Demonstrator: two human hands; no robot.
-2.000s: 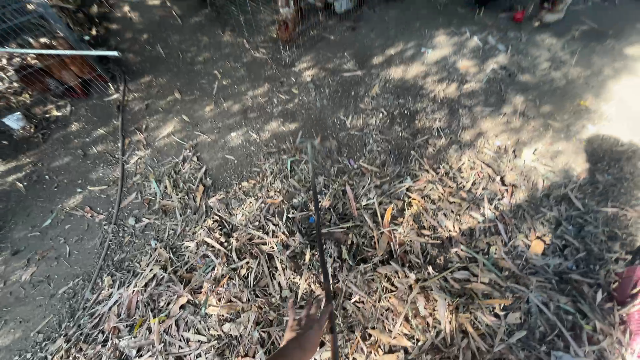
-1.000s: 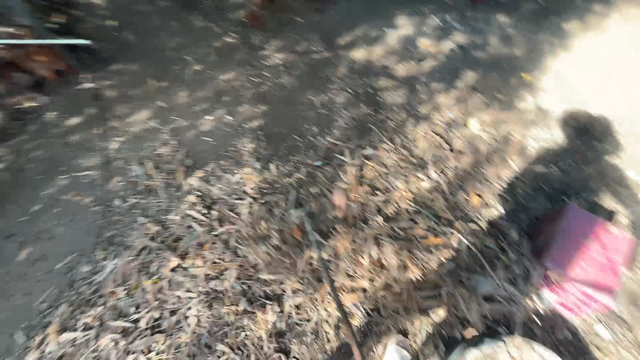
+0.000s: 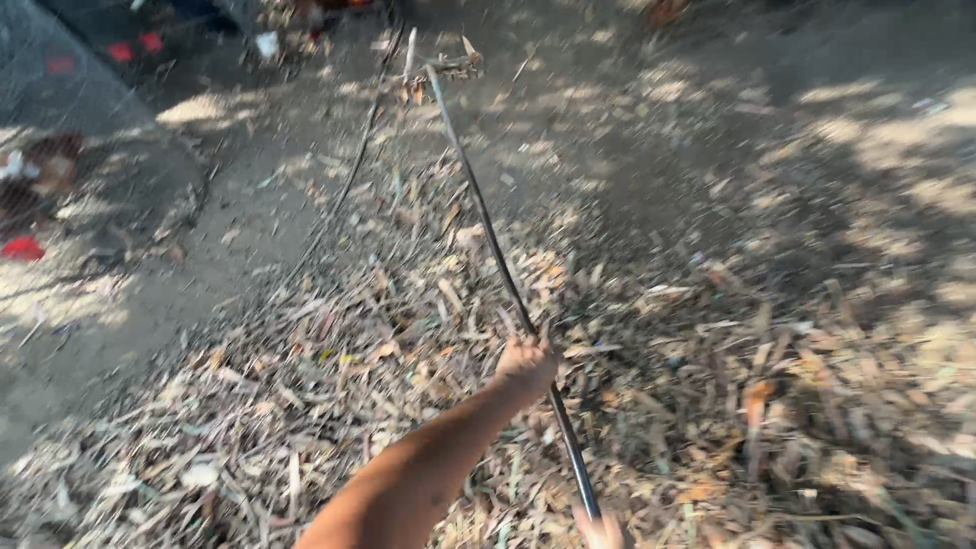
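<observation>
A rake with a long dark handle (image 3: 488, 221) reaches from the bottom of the view up to its head (image 3: 454, 70) near the top, where dry leaves hang on it. My left hand (image 3: 528, 358) is closed around the middle of the handle, with the forearm coming in from the bottom. My right hand (image 3: 604, 531) grips the handle lower down, partly cut off by the frame's bottom edge. Beneath both hands lies a broad heap of dry leaves (image 3: 366, 396). Motion blur hides the rake's tines.
A dark hose or cable (image 3: 358, 156) runs along the bare dirt (image 3: 221, 244) left of the rake. Wire mesh (image 3: 69, 76) stands at the upper left. Brown chickens, one with a red comb (image 3: 23, 248), are near it, blurred.
The rake head now lies far out, near the hose, and my left forearm has come fully into view. The view has swung left; the pink thing seen at the right one second ago is out of view.
</observation>
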